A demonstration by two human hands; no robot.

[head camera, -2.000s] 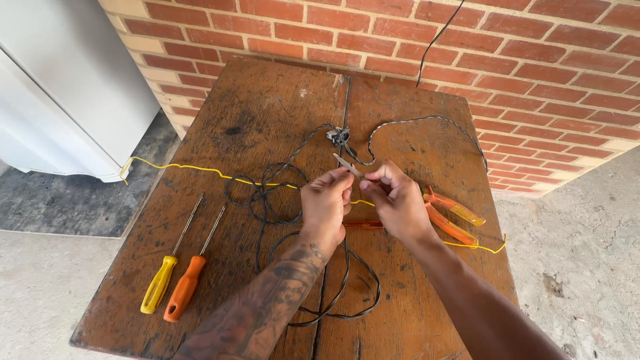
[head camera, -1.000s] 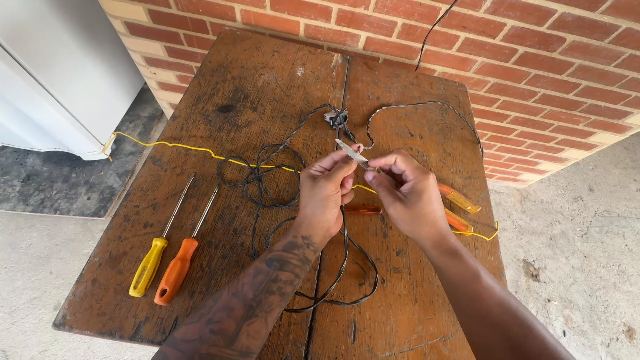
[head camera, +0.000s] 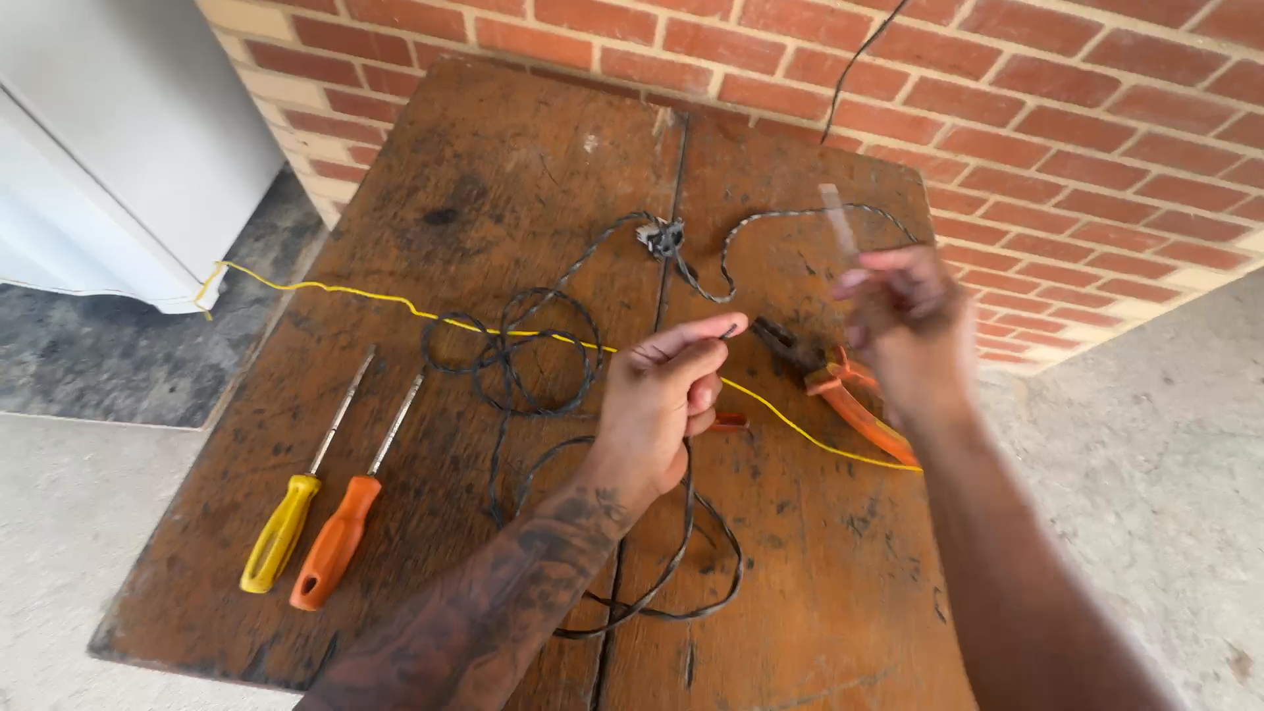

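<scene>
My left hand (head camera: 662,405) pinches the end of a dark twisted electrical cable (head camera: 686,533) over the middle of a wooden table. To its right, my blurred right hand (head camera: 904,316) holds a blade (head camera: 839,222) that points up and away; its handle is hidden in the fingers. Pliers with orange handles (head camera: 859,420) lie under and beside the right hand. Loops of the cable lie left of and below my left hand. Farther back sits a small grey and black part (head camera: 664,237) with twisted cable running from both sides.
A yellow wire (head camera: 365,293) crosses the wooden table (head camera: 533,128). A yellow-handled screwdriver (head camera: 280,533) and an orange-handled screwdriver (head camera: 336,543) lie at the left. A small orange object (head camera: 731,422) is partly behind my left hand. A brick wall (head camera: 711,49) borders the back, a white appliance (head camera: 128,118) the left.
My hands were close together with the blade between them. The right hand has moved away to the right with the blade, and the cable end shows at my left fingertips.
</scene>
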